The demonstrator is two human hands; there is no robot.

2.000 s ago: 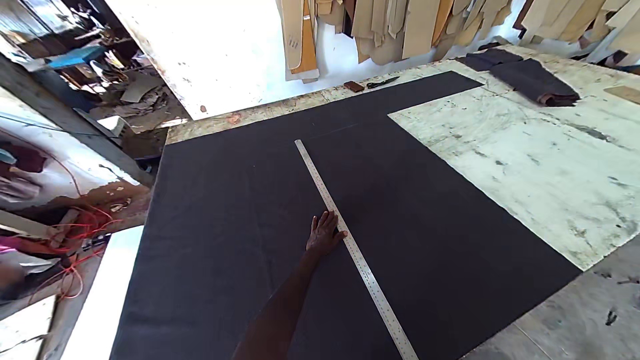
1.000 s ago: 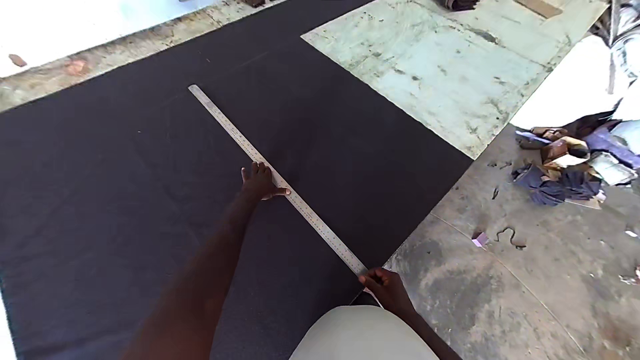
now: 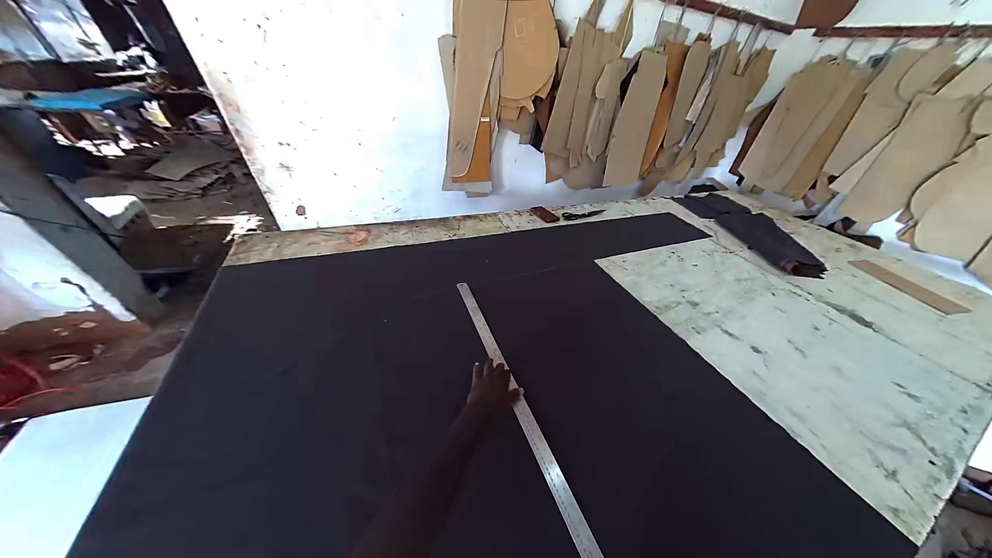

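Dark fabric [image 3: 310, 387] lies flat over much of a worktable [image 3: 775, 318]. A long metal ruler [image 3: 542, 449] rests on the fabric, running from its far end near the middle of the view down past the bottom edge. My left hand [image 3: 493, 387] presses on the ruler with its fingers spread, partly on the metal and partly beside it. The near end of the ruler is out of frame, and so is my right hand.
Scissors [image 3: 583, 215] and a small brown block [image 3: 544, 214] lie at the table's far edge. Folded dark cloth [image 3: 767, 240] and a flat brown strip [image 3: 908, 286] are at the right. Cardboard patterns [image 3: 635, 116] hang along the white wall [image 3: 341, 108].
The view has swung up and away from the near table edge. My right hand, seen at the ruler's near end one second ago, is out of frame. My left hand stays on the ruler.
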